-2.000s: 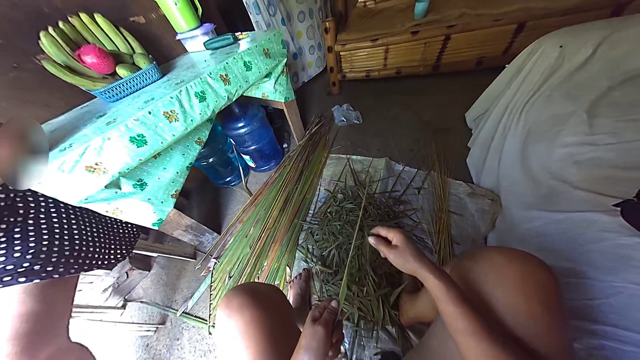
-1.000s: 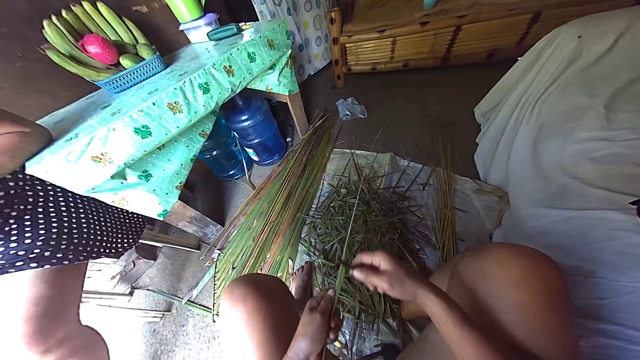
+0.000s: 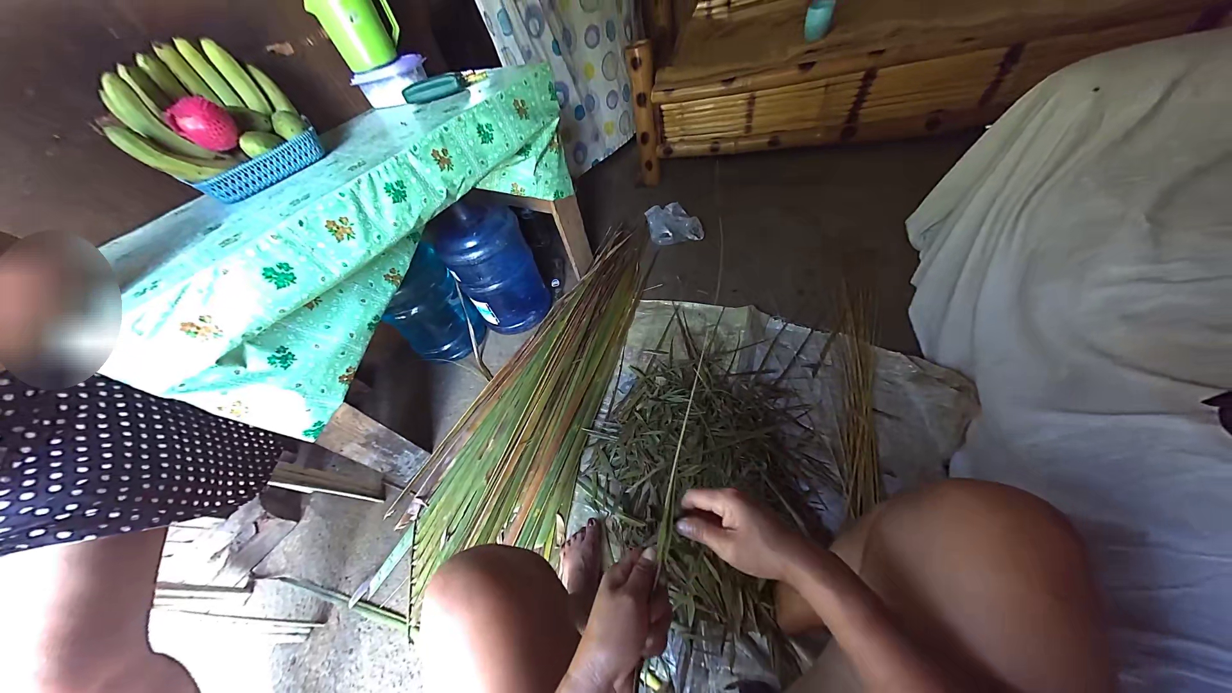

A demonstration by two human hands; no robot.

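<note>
My left hand (image 3: 630, 602) is closed around the lower part of a long thin palm leaflet (image 3: 681, 448), whose tip points up and away. Just right of that leaflet is my right hand (image 3: 736, 531), fingers bent; whether it grips anything is unclear. Beneath both hands lies a heap of green leaf scraps (image 3: 722, 433) on a pale sheet (image 3: 924, 404). A bundle of long green and brown palm leaflets (image 3: 539, 414) rests to the left of the heap. To its right lies a bunch of thin brown midribs (image 3: 859, 423).
A cloth-covered table (image 3: 356, 231) holds a blue basket (image 3: 265, 171) of green bananas, with blue water jugs (image 3: 493, 265) underneath. A person in a dotted garment (image 3: 125, 462) stands at left. A bamboo bench (image 3: 808, 106) is at the back, a draped pale cloth (image 3: 1078, 231) at right.
My right hand was close above my left hand one second ago and is now a little apart from it. The person at left has shifted, with the head in view again.
</note>
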